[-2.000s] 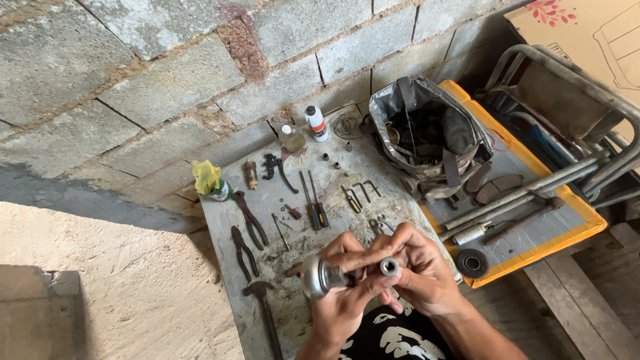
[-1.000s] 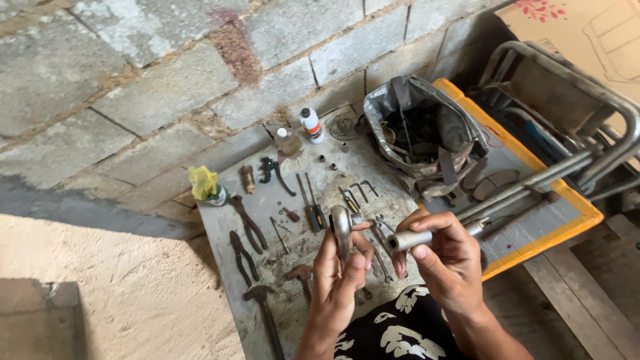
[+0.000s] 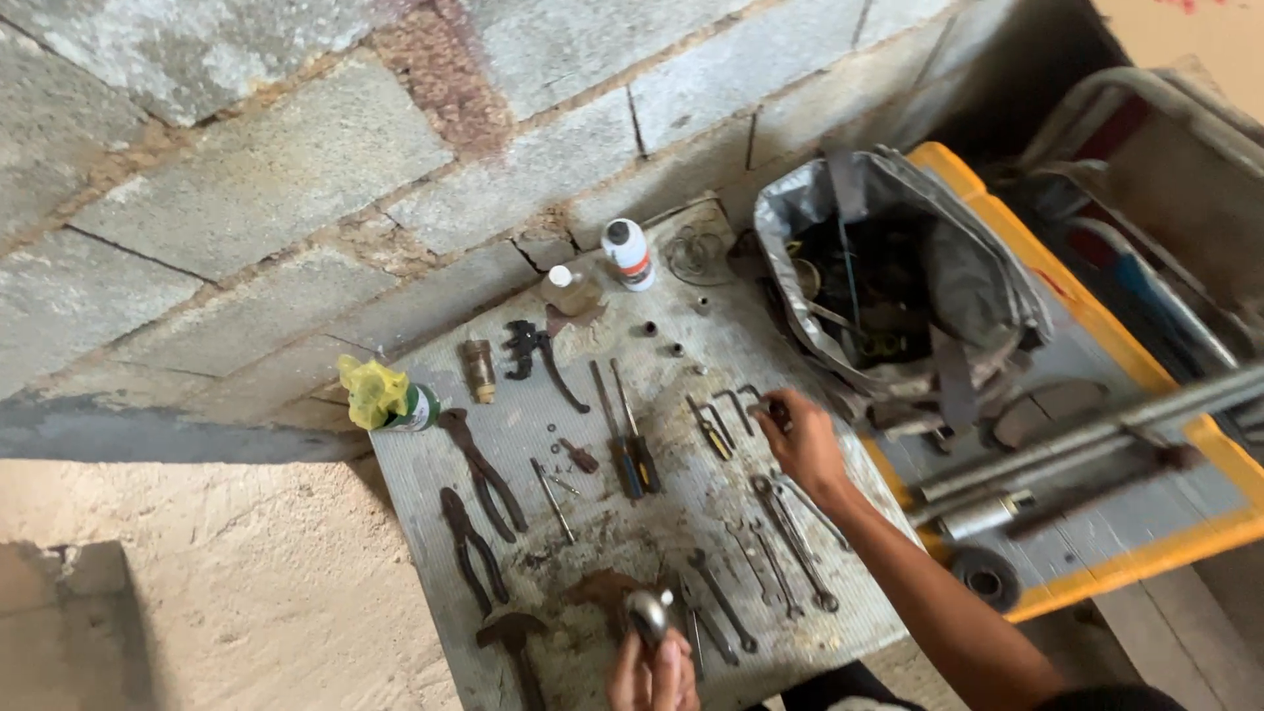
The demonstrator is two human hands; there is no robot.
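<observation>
My left hand (image 3: 652, 671) is at the bottom centre, its fingers closed on a rounded shiny metal part (image 3: 648, 614); the rest of the part is hidden. My right hand (image 3: 805, 434) reaches over the table's right side, fingertips together beside the hex keys (image 3: 736, 410); a small dark thing shows at the fingertips, but its kind is unclear. Near my right hand lie combination wrenches (image 3: 795, 543) and a small yellow-handled screwdriver (image 3: 713, 439). Two longer screwdrivers (image 3: 632, 464), pliers (image 3: 484, 474) and a hammer (image 3: 512, 632) lie farther left. Small sockets (image 3: 677, 350) stand behind.
A white bottle (image 3: 629, 259) and a small capped bottle (image 3: 571, 288) stand by the block wall (image 3: 553, 168). An open tool bag (image 3: 908, 276) stands at the right, beside metal tubes (image 3: 1086, 434) on a yellow-edged panel (image 3: 1116, 592). A green can (image 3: 415, 407) holds a yellow bag.
My hands have moved apart. The right hand has reached forward to the hex keys, and the grey metal tube it held is no longer plainly seen. My left hand is lower, still holding the shiny part.
</observation>
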